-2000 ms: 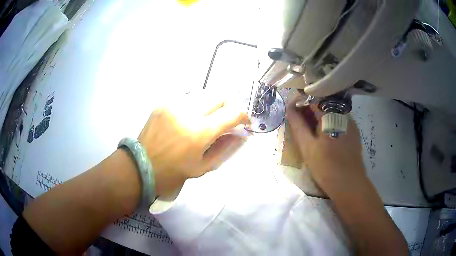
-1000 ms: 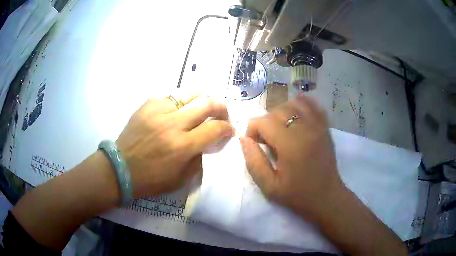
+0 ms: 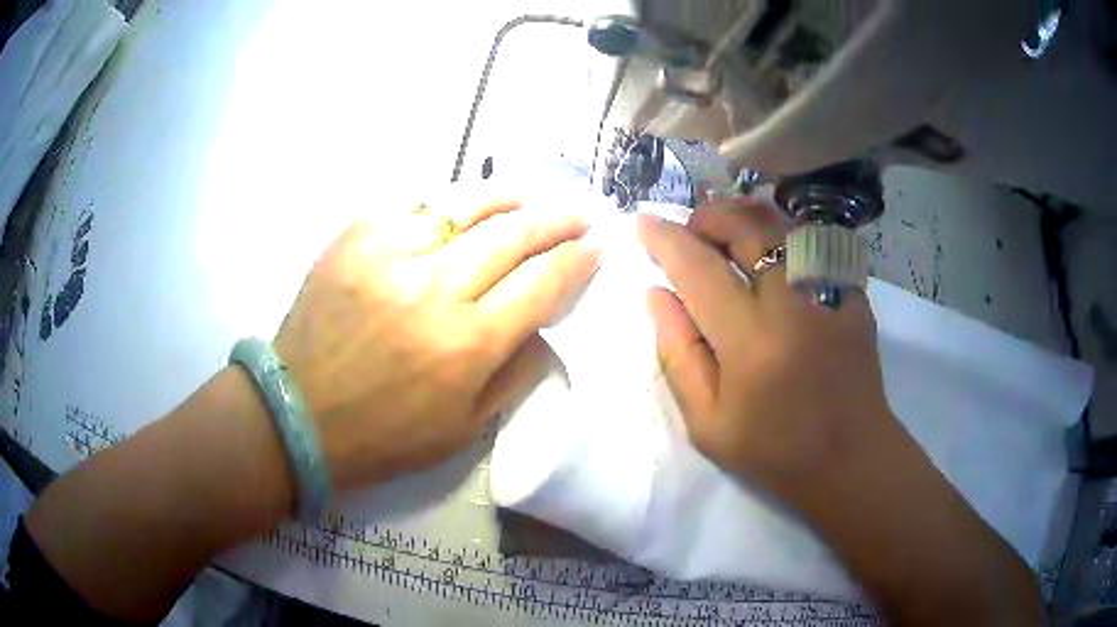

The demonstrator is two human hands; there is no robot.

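Observation:
A white fabric piece (image 3: 613,404) lies on the machine table, its upper end at the presser foot (image 3: 635,165) and its wide part spread to the lower right. My left hand (image 3: 429,319) lies on its left edge, fingertips close to the foot. My right hand (image 3: 766,331) lies on its right side, with index fingertip just in front of the foot and thumb lower on the cloth. The needle plate (image 3: 674,184) is partly covered. The lamp washes out the cloth between the fingertips, so I cannot tell whether its edge is folded.
The machine head (image 3: 955,86) hangs overhead at the right, with the ribbed tension knob (image 3: 827,257) above my right hand. A bent wire guide (image 3: 472,110) stands left of the foot. A printed ruler (image 3: 453,570) runs along the front edge. White layers (image 3: 49,74) lie far left.
Both hands and the fabric have moved up to the presser foot from in front of the needle plate. The fabric's upper end now reaches the foot, and a brown patch shows beside the ruler.

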